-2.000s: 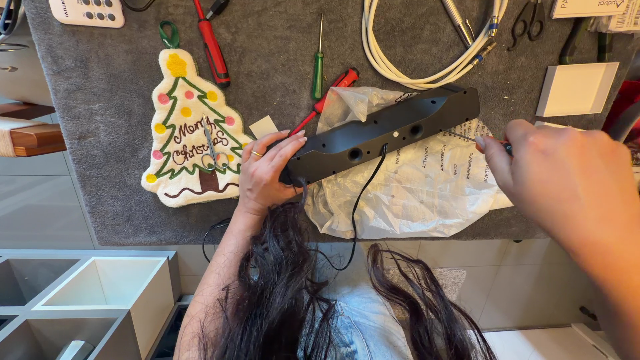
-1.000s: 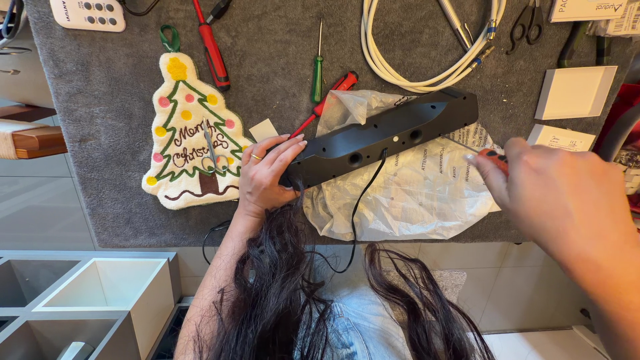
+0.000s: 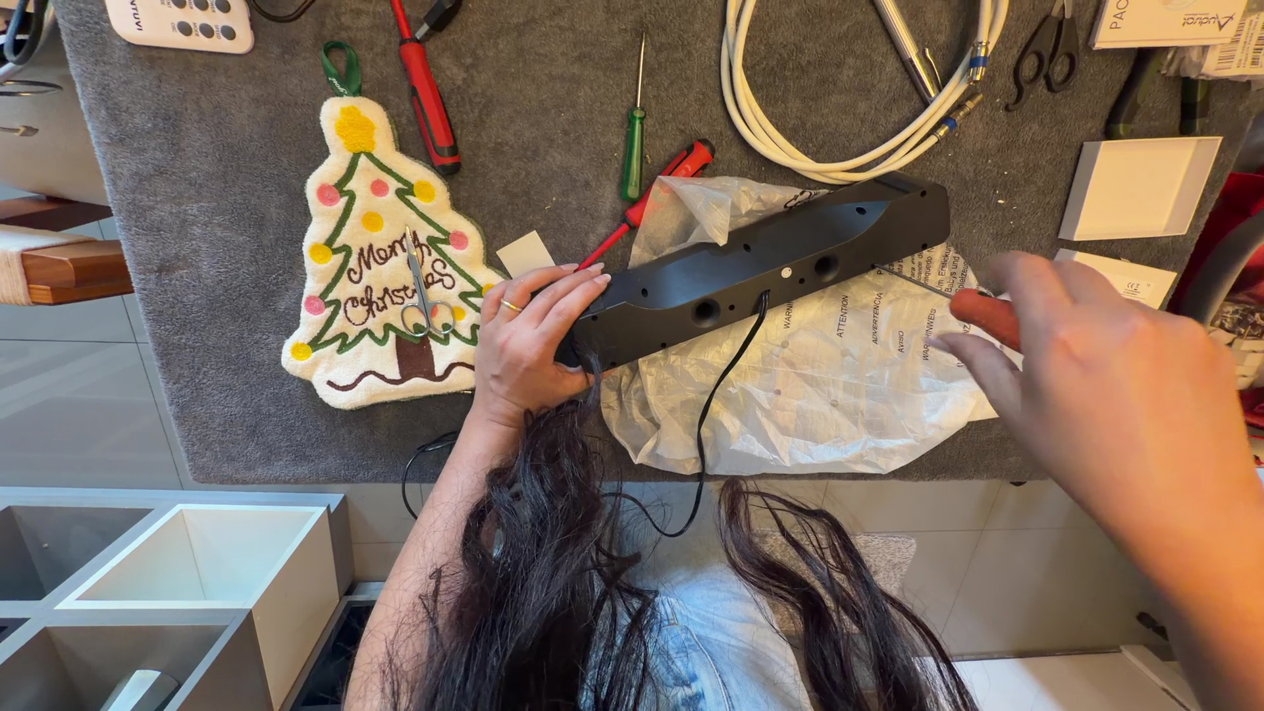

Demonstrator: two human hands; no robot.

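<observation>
A long black plastic housing, seemingly a soundbar (image 3: 755, 267), lies slanted over a printed plastic bag (image 3: 790, 395), with a black cable running from its side. My left hand (image 3: 538, 341) grips its left end. In my right hand (image 3: 1066, 346) is a screwdriver with a red handle (image 3: 987, 318); its shaft points at the housing's side near the right end. Whether the tip touches a screw I cannot tell. Behind the housing lie another red screwdriver (image 3: 657, 193) and a green-handled screwdriver (image 3: 633, 153).
A Christmas tree-shaped cloth (image 3: 380, 267) with small scissors (image 3: 425, 296) on it lies at left, near a red-handled tool (image 3: 430, 109). Coiled white cable (image 3: 750, 109), black scissors (image 3: 1045, 59) and a white box tray (image 3: 1141, 188) are at the back right. Loose dark hair hangs before the table edge.
My right hand has shifted slightly and turned around the screwdriver; its red handle shows now, which was mostly hidden two seconds ago. My left hand and the housing have stayed put.
</observation>
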